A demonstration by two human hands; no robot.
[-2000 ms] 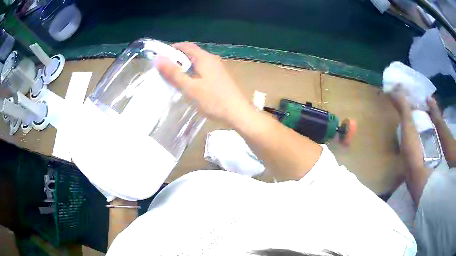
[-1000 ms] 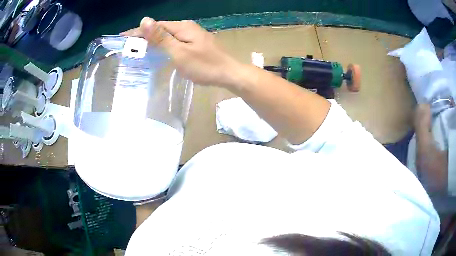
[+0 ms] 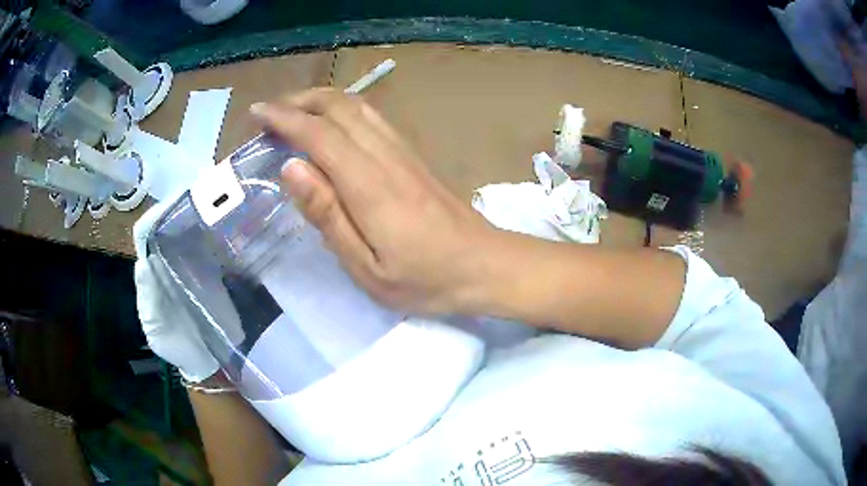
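Observation:
A large clear tank [image 3: 238,275] with a milky white rounded end lies tilted against my body, the white end toward my chest. A white tab with a dark slot shows at its far end. My right hand [image 3: 380,209], bare, lies over the far upper side of the tank, fingers extended toward the slotted end. My left hand [image 3: 176,304], in a thin white glove, holds the tank from its left side; its fingers are partly hidden behind the tank. White disc-and-stem inserts [image 3: 128,180] stand in a group on the bench at the left.
A dark green motor [image 3: 661,176] with a white wheel [image 3: 570,136] and a reddish wheel sits right on the cardboard-covered bench [image 3: 475,95]. A crumpled white cloth [image 3: 542,202] lies beside it. A white strip [image 3: 204,123] and a thin white rod [image 3: 371,76] lie farther back. Another person's sleeve shows at right.
The tank has tilted, its white end moving right toward my chest. My right hand has spread over its side. My gloved left hand has come into view. The view has shifted.

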